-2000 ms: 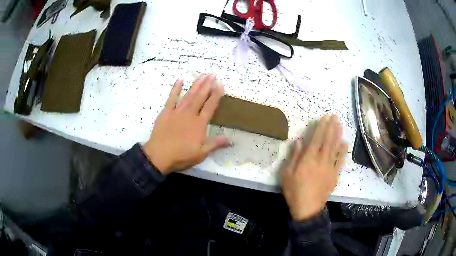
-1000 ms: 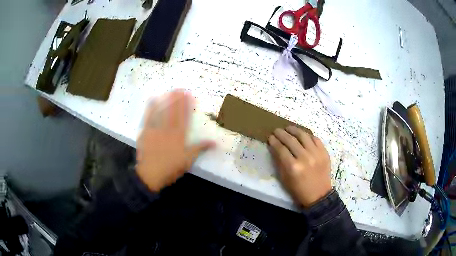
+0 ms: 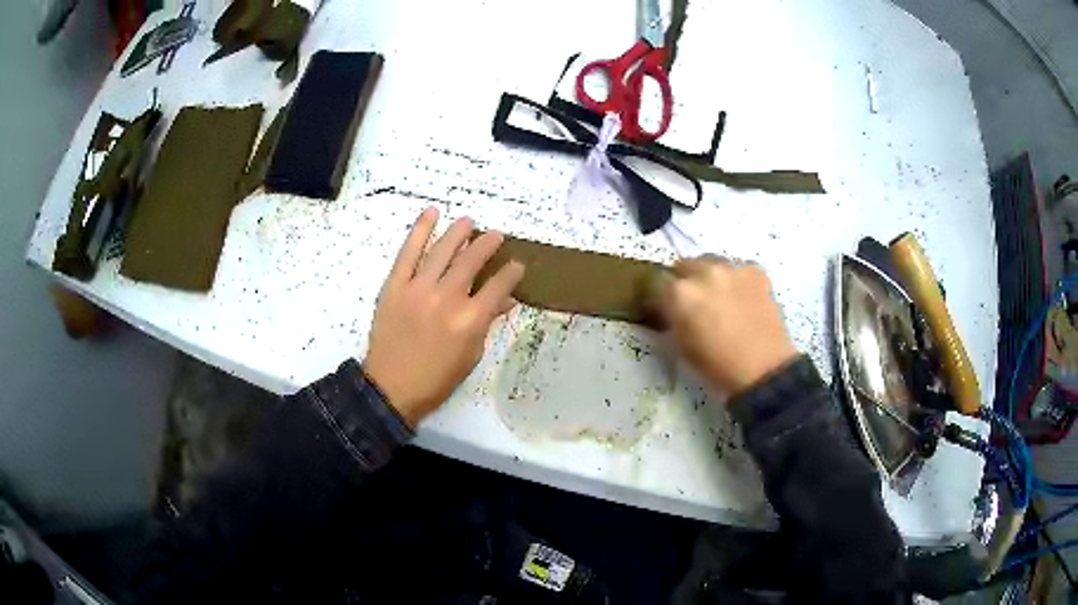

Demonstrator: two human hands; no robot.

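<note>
An olive cut piece lies flat on the white table, its long side running left to right, olive face up. My left hand lies over its left end, fingers apart and pressed on the cloth. My right hand is at its right end, slightly blurred, with curled fingers on or around that end; the fingertips and the cloth's end are partly hidden. Whether anything black lies under the piece cannot be seen.
The steam iron rests at the right. Eyeglasses and red-handled shears lie beyond the piece. The black-topped finished stack, an olive panel and tangled olive scraps are at left.
My left hand has moved from beside the cloth onto its left end. My right hand stays at the right end, its fingers more curled. The camera view has shifted.
</note>
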